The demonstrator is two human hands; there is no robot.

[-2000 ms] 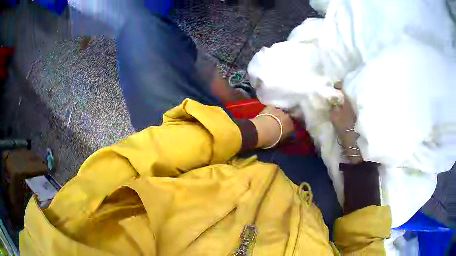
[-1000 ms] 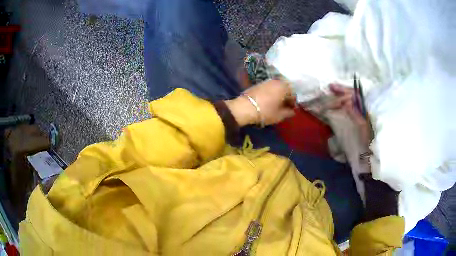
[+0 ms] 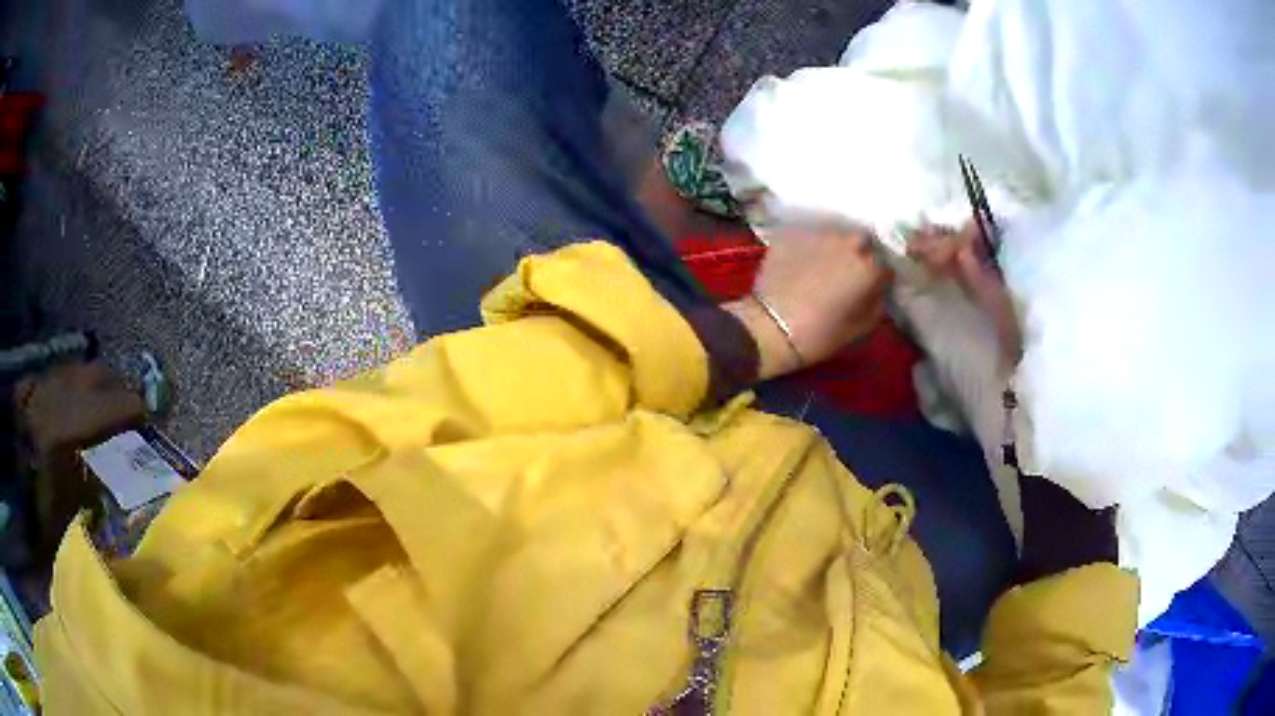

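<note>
A large heap of white garment cloth (image 3: 1119, 322) fills the right side and hangs over my lap. My left hand (image 3: 825, 291), with a thin bracelet, has its fingers curled at the near edge of the cloth. The fingertips are hidden, so its grip is unclear. My right hand (image 3: 979, 287) is beside it, partly covered by cloth and blurred. It holds dark thread snips (image 3: 979, 203), with the pointed blades sticking up past the fingers against the white cloth. The two hands are nearly touching. No thread end can be made out.
A red surface (image 3: 860, 375) shows under my hands. My jeans leg (image 3: 490, 154) extends up and left over the speckled floor (image 3: 252, 210). A blue bin (image 3: 1203, 650) is at lower right. A brown object and white box (image 3: 133, 469) are at left.
Over the last second my left hand has moved right, up against my right hand at the cloth. The snips, not visible two seconds ago, now show above my right hand.
</note>
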